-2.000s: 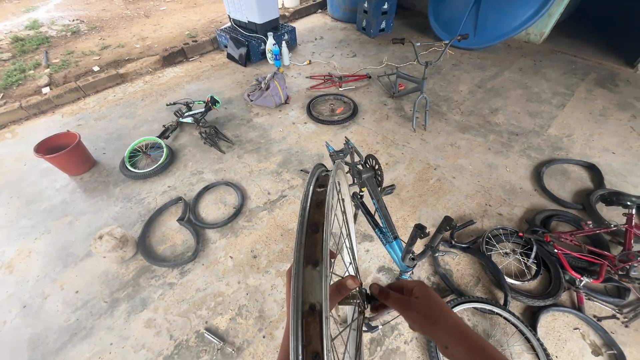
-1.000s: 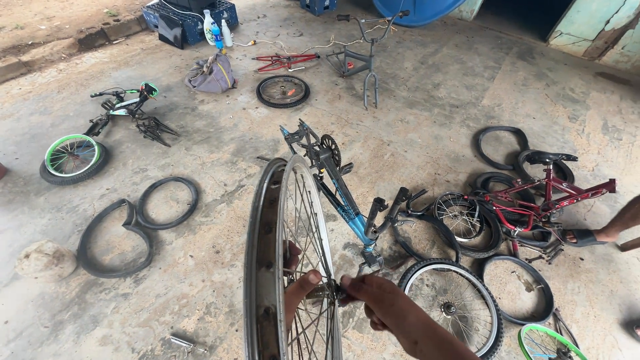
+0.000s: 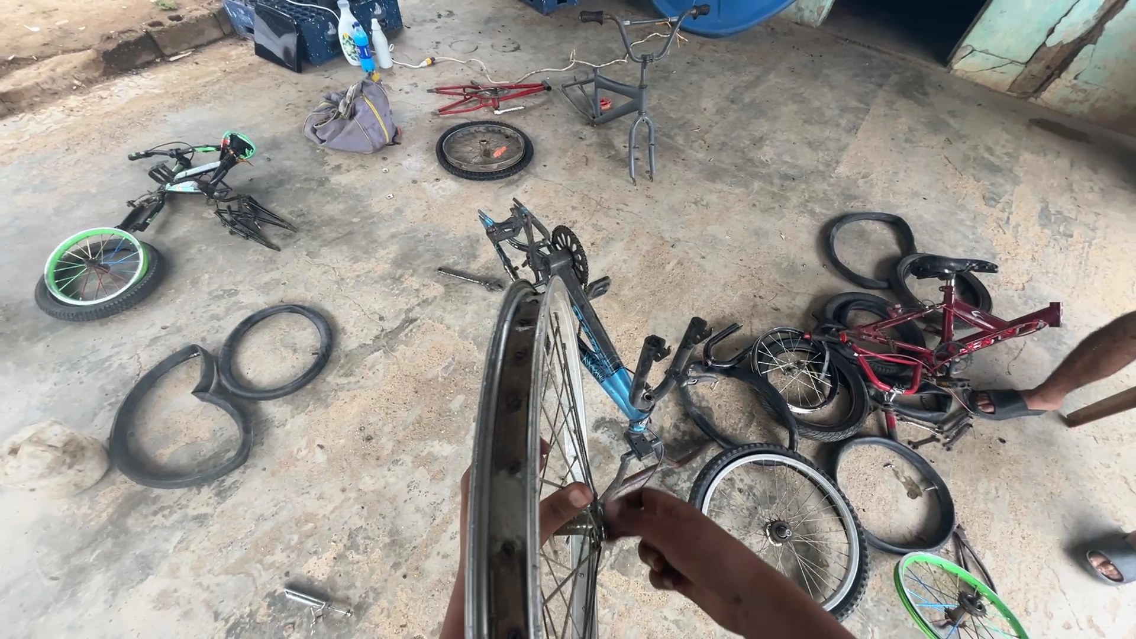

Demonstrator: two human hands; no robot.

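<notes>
A bare, spoked bicycle wheel rim (image 3: pixel 506 444) without a tyre stands upright close in front of me. My left hand (image 3: pixel 559 513) grips it around the hub, with the thumb showing between the spokes and the rest partly hidden by the rim. On the hub's right side, my right hand (image 3: pixel 661 532) pinches the axle end, its fingertips slightly blurred. Just beyond the wheel a blue and black bicycle frame (image 3: pixel 612 377) lies on the concrete floor. A wheel with a knobbly tyre (image 3: pixel 701 497) lies to the right of my right hand.
A red bicycle (image 3: pixel 963 328) lies among loose tyres at the right, beside another person's sandalled foot (image 3: pixel 1007 404). Two black tyres (image 3: pixel 275 351) are at the left. Farther off are a green-rimmed wheel (image 3: pixel 96 266), a grey bag (image 3: pixel 353 117) and a grey frame (image 3: pixel 621 98). A small metal tool (image 3: pixel 306 599) lies bottom left.
The view has swung to the right. Both hands stay at the wheel's hub. A person's leg has come into view at the right.
</notes>
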